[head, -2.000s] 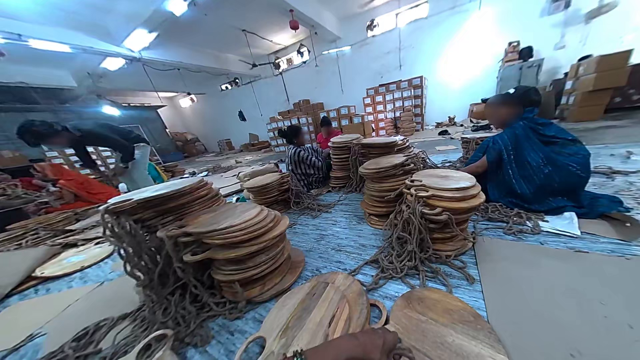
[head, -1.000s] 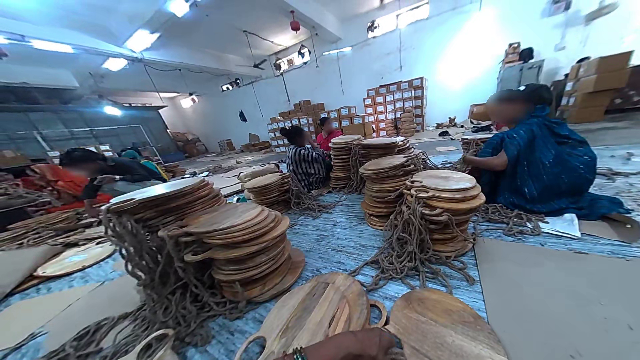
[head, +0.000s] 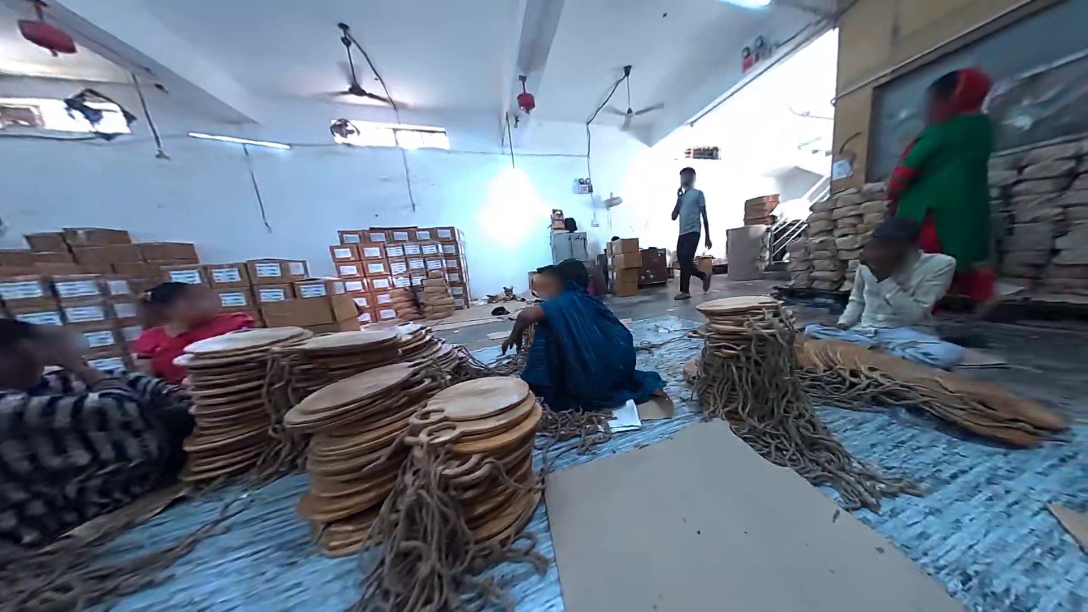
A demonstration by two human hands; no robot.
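Observation:
Neither my left hand nor my right hand shows in the head view at this moment. Nearest to me stands a stack of round wooden boards with small ring handles, and a bundle of grey-brown ropes hangs from them down to the floor. Just left of it is another board stack, leaning slightly. Two more stacks, one of them tall, rise behind. Further right, a roped stack stands at the far side of the cardboard sheet. The boards are pale on top and darker at the edges.
A large cardboard sheet lies on the blue mottled floor covering. A person in blue crouches beyond the stacks. Others sit at the left and right, and two are upright at the right. Labelled cartons line the back wall. A row of boards lies at right.
The view has swung far to the right. A hand and the round boards under it, seen at the bottom edge earlier, are out of view.

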